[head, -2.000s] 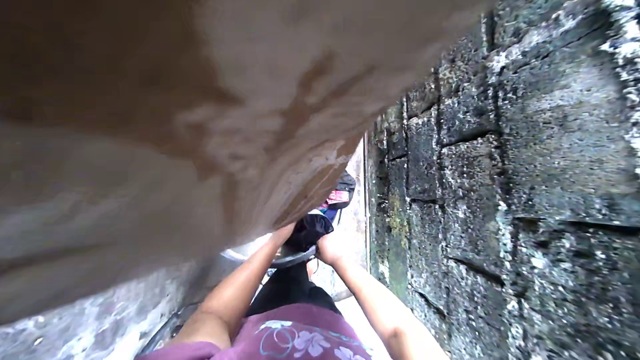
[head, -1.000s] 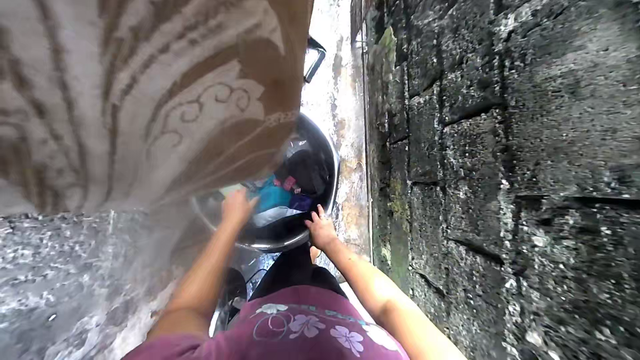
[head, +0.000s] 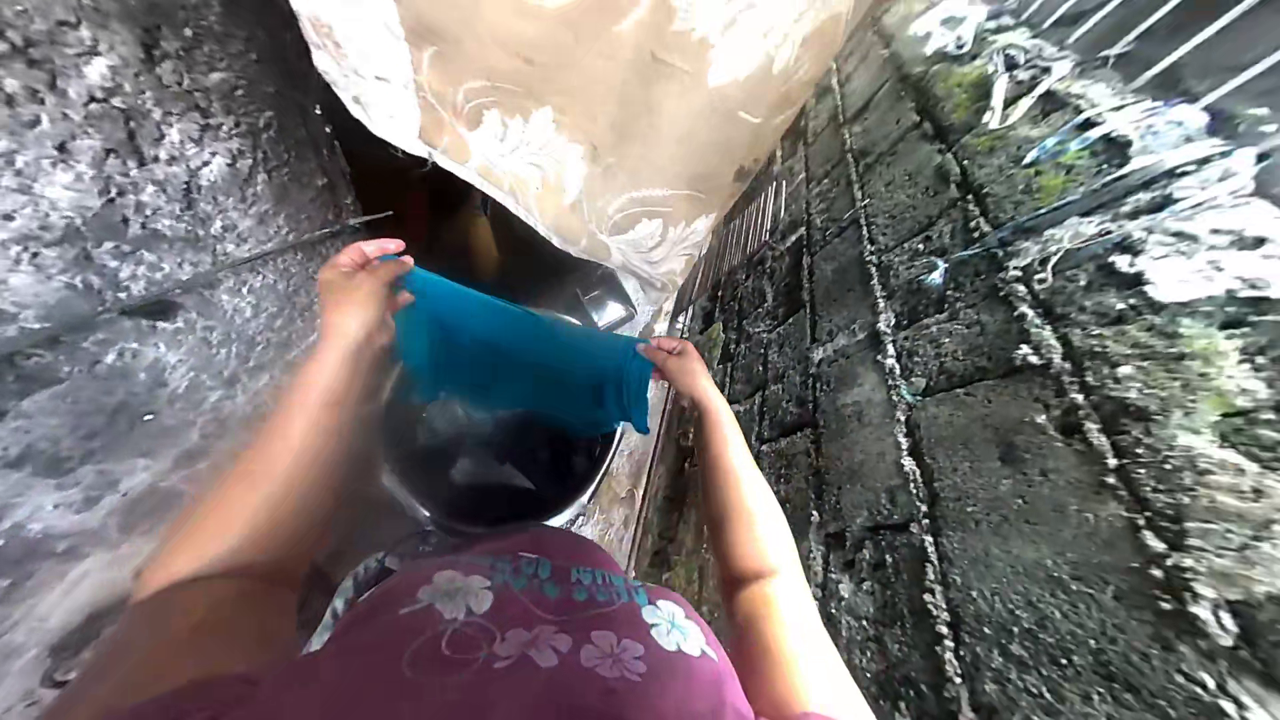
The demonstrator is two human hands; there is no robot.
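Note:
A blue-teal cloth is stretched between my two hands above a round basin. My left hand pinches its upper left corner, and my right hand grips its right edge, a little lower. Dark contents show in the basin below the cloth; what they are I cannot tell. The cloth hides the far part of the basin. Beyond it hangs a large beige cloth with a white floral pattern.
A block wall runs close along the right, with cords and ragged material near its top. A rough grey wall stands on the left, with a thin line along it. Beyond the basin is a dark space under the hanging cloth.
Both hands were at the basin a second ago, with blue-teal cloth lying in it. Now they hold a blue-teal cloth spread above it. The view has shifted considerably.

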